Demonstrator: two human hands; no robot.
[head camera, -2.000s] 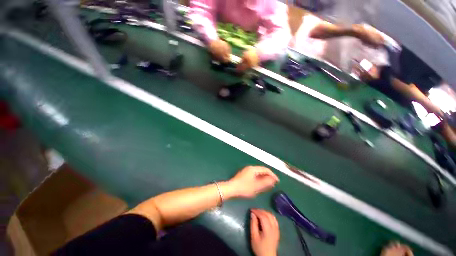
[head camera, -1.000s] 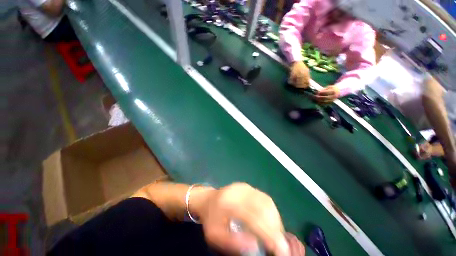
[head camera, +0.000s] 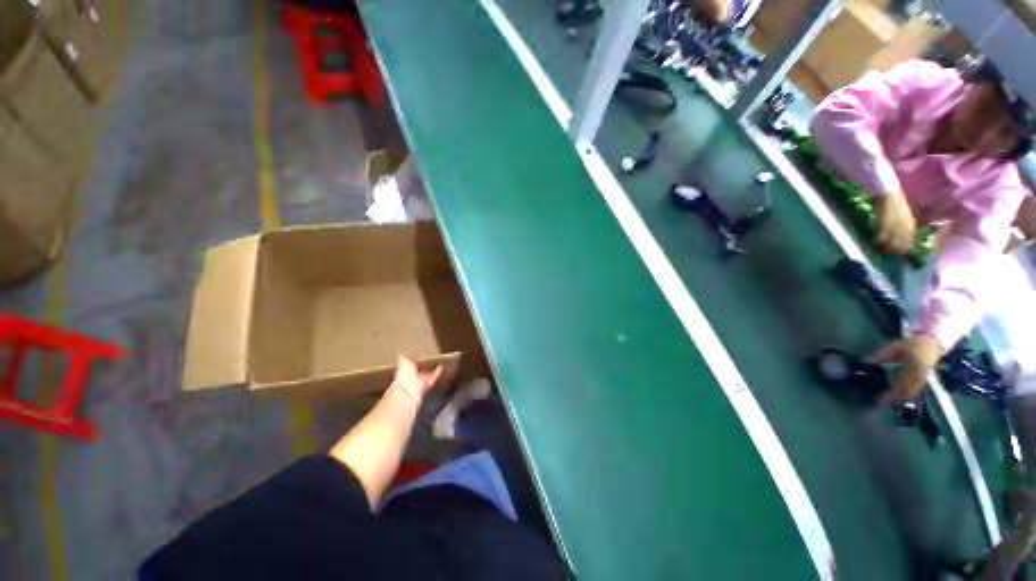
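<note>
An open brown cardboard carton (head camera: 364, 323) stands below the green bench on its left side, with its inside showing bare cardboard. My left hand (head camera: 416, 377) is at the carton's near edge, with the fingers on the top of its near wall. The thumb and fingers seem to take hold of that edge. My right hand is not in view.
The green bench top (head camera: 545, 295) runs along the carton's right. Dark device parts (head camera: 707, 213) lie beyond the white strip (head camera: 670, 284). A person in pink (head camera: 909, 148) reaches to a dark part opposite. Red stools (head camera: 57, 369) stand on the floor.
The view has swung left and down towards the floor and carton. My left hand has moved from over the bench to the carton's edge. The dark shell near my hands has left the view.
</note>
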